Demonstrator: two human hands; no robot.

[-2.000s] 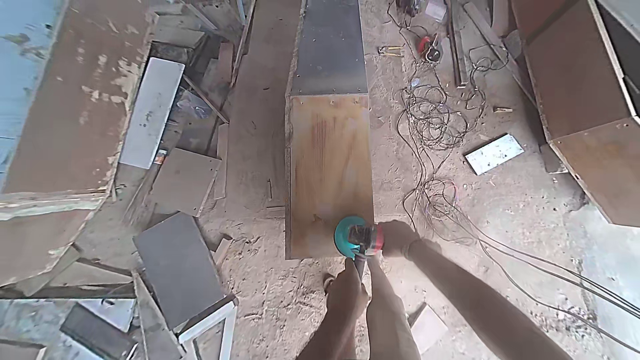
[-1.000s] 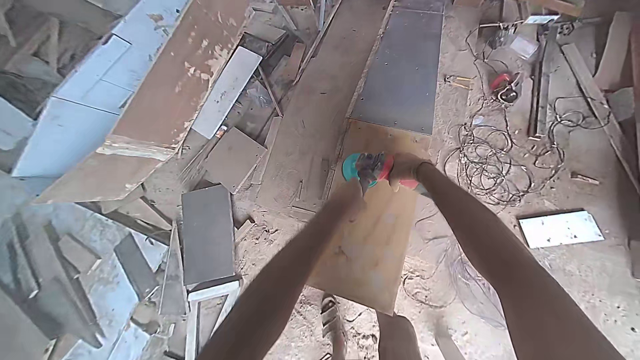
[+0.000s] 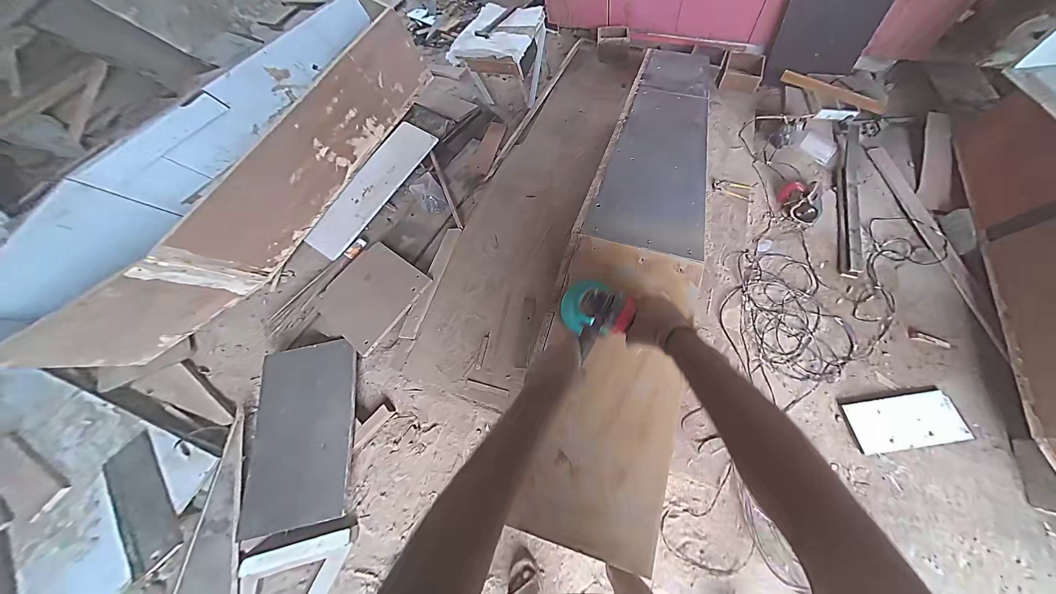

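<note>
An angle grinder (image 3: 609, 312) with a teal disc and a red part lies over the upper end of a bare plywood panel (image 3: 606, 445). My right hand (image 3: 656, 322) grips its body from the right. My left hand (image 3: 569, 351) is closed round what looks like its side handle; the fingers are blurred. The disc is over the panel's left side, close to its surface; whether it touches cannot be told. Beyond the plywood, a grey sheet (image 3: 648, 177) with small fasteners along its edges covers the rest of the long box.
Tangled cable (image 3: 796, 318) and a white board (image 3: 907, 421) lie on the floor at right, near a red power tool (image 3: 799, 202). Scrap boards, a grey panel (image 3: 299, 437) and a large brown panel (image 3: 305, 157) stand or lie at left. My feet are by the plywood's near end.
Both hands have carried the grinder from the plywood's near end, two seconds ago, to its far end by the grey sheet. The view has tilted up.
</note>
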